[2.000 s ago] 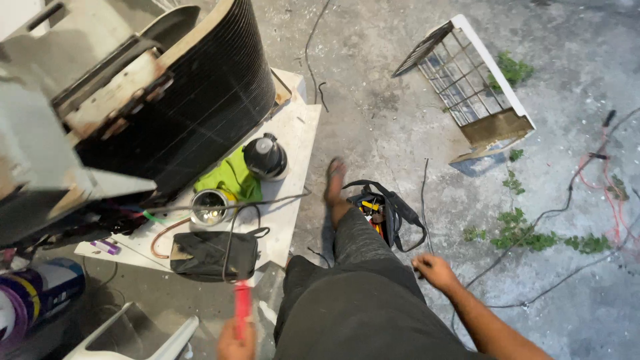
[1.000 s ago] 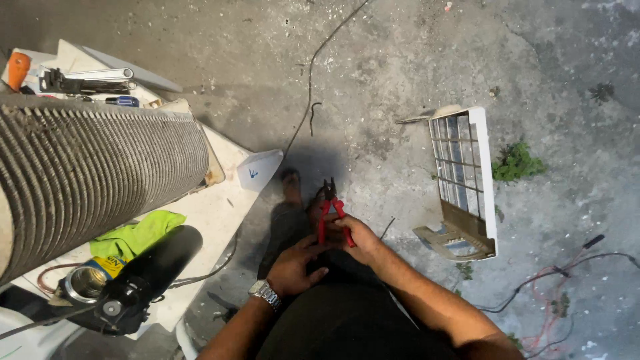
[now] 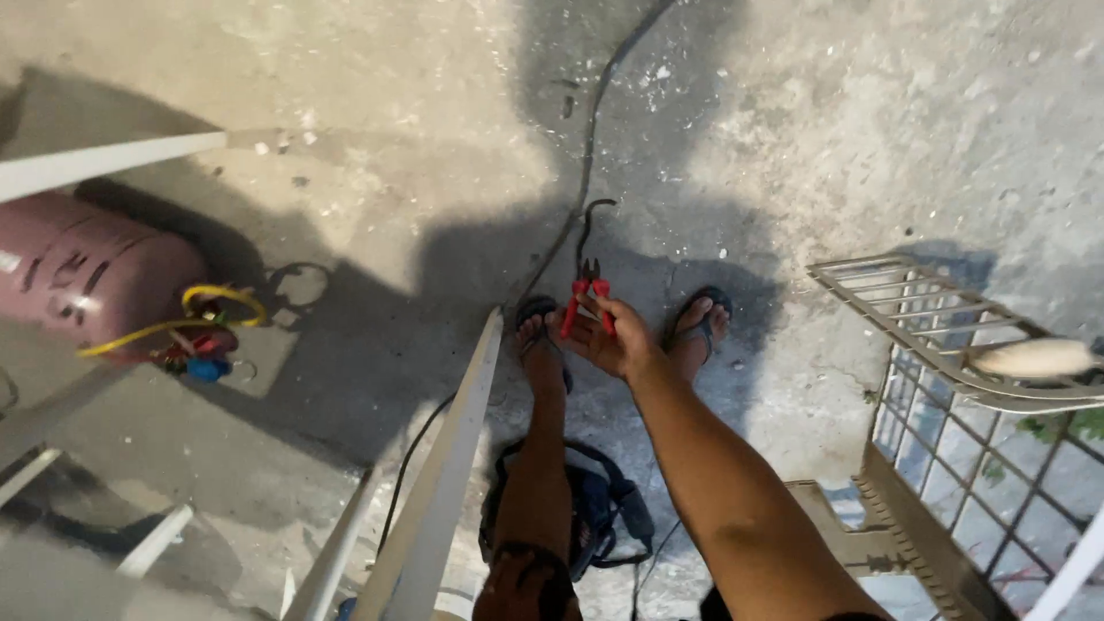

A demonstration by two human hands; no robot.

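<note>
Red-handled pliers [image 3: 588, 299] rest in my right hand [image 3: 608, 336], with dark jaws pointing away from me and the handles spread apart. The hand is low, above the floor between my two sandalled feet. Just beyond the jaws, a short bent black cable piece [image 3: 588, 226] lies on the concrete. A longer dark cable [image 3: 590, 142] runs beside it. My left hand is out of view.
A pink gas cylinder [image 3: 112, 267] with a yellow hose [image 3: 226, 302] and a blue-knobbed valve lies at left. White legs [image 3: 448, 483] rise near my left foot. A black bag [image 3: 604, 509] sits behind my feet. Grille frames [image 3: 940, 336] stand at right.
The view has shifted strongly. One second ago both hands were at the pliers near my lap; now only my right hand holds them, and my left hand has left the view.
</note>
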